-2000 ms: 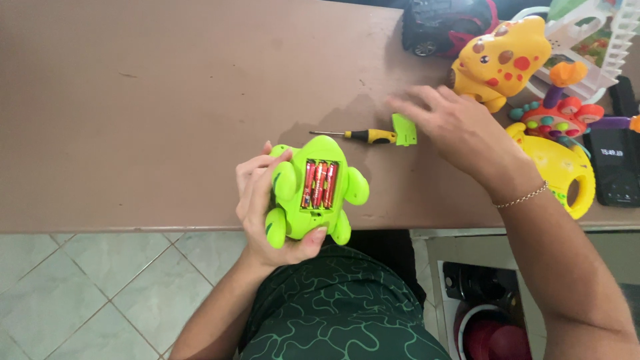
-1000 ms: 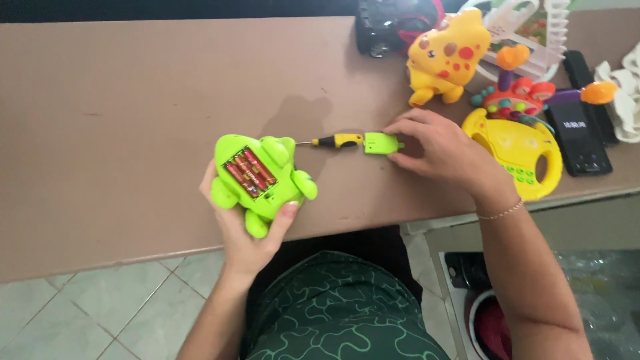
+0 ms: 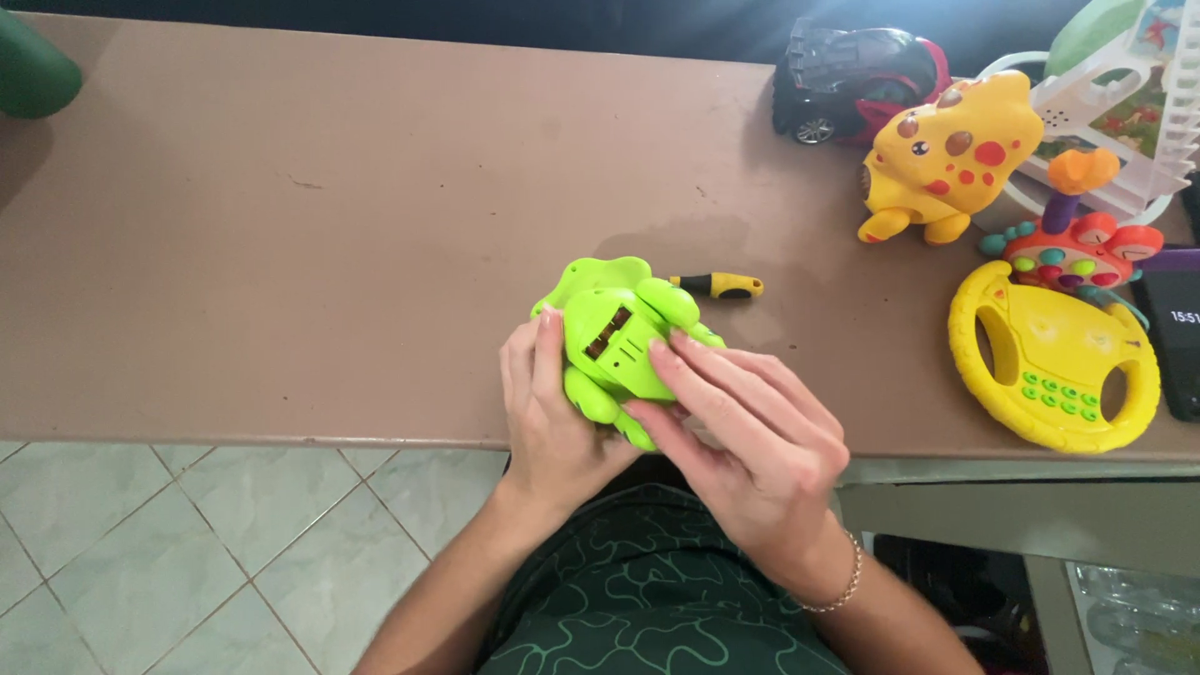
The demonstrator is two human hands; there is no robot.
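A bright green plastic toy (image 3: 586, 314) is held belly up over the table's front edge. My left hand (image 3: 553, 403) grips it from the left and below. With its fingertips, my right hand (image 3: 750, 431) presses the green battery cover (image 3: 642, 361) onto the toy's belly. The cover lies over most of the battery compartment; a narrow dark slot with battery ends (image 3: 609, 333) still shows along one side. Just behind the toy, a yellow and black screwdriver (image 3: 731, 286) lies on the table, its shaft mostly hidden.
On the right stand a toy car (image 3: 858, 84), a yellow spotted animal toy (image 3: 956, 155), a red crab-like toy (image 3: 1078, 253), a yellow toy steering wheel (image 3: 1055, 361) and a phone (image 3: 1172, 328). A green object (image 3: 33, 70) is at the far left of the brown table (image 3: 328, 234).
My right hand has picked up the green battery cover from beside the screwdriver and brought it onto the toy. The batteries, fully exposed before, are now mostly covered.
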